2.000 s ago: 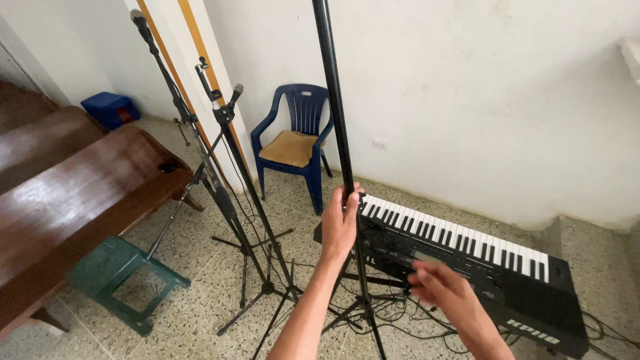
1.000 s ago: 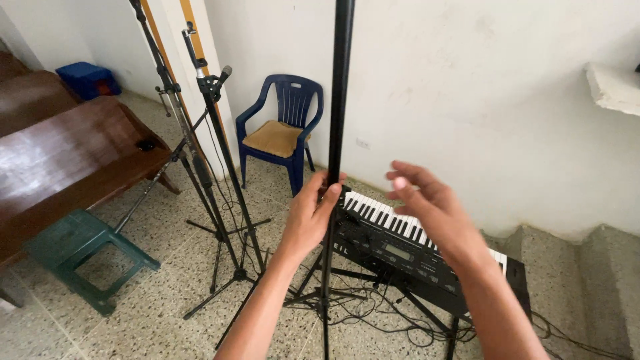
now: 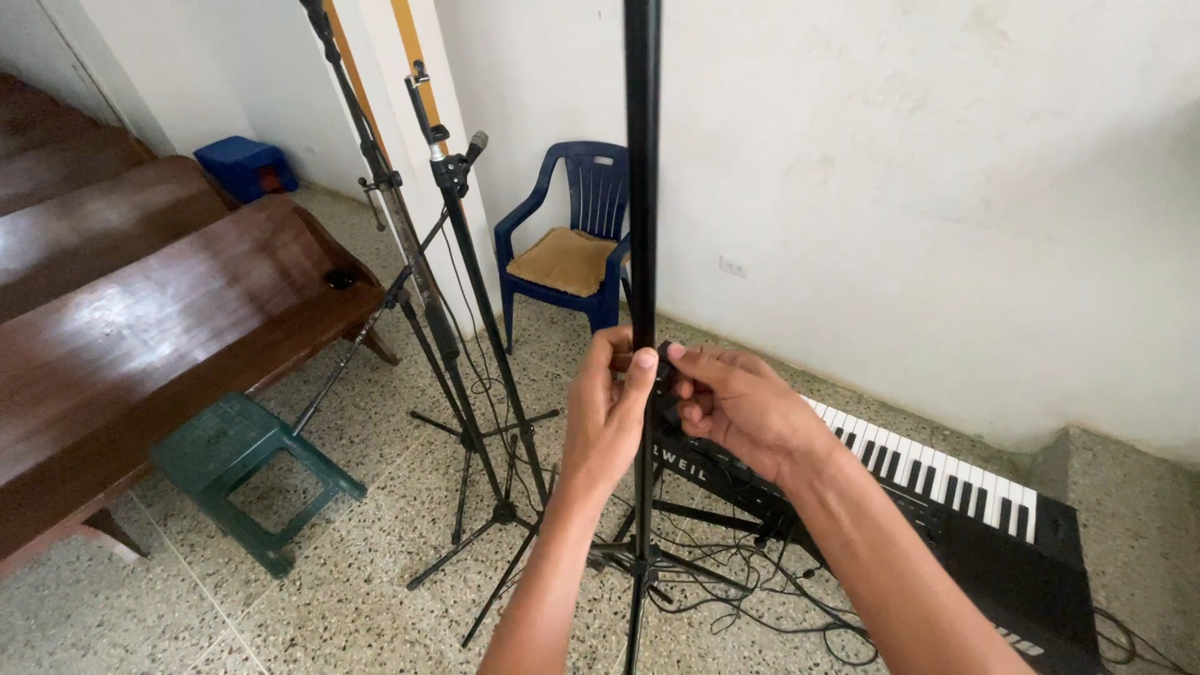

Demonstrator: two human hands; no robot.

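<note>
A black metal microphone stand (image 3: pixel 643 187) rises upright through the middle of the head view. My left hand (image 3: pixel 609 403) is closed around its pole, thumb in front. Just right of the pole, my right hand (image 3: pixel 741 398) pinches a small black clamp knob (image 3: pixel 666 361) between thumb and fingers. The knob is partly hidden by the fingers. The pole's top lies outside the view, and its tripod base (image 3: pixel 643 562) stands on the floor below my hands.
Two more microphone stands (image 3: pixel 459 206) stand left of mine. A digital keyboard (image 3: pixel 994 553) on a stand is at right, with loose cables (image 3: pixel 778 600) beneath. A blue plastic chair (image 3: pixel 562 291), a green plastic stool (image 3: pixel 225 441) and wooden benches (image 3: pixel 187 309) lie beyond or to the left.
My right hand, apart from the stand in both earlier frames, has come to the pole and taken hold of the knob. My left hand has stayed on the pole.
</note>
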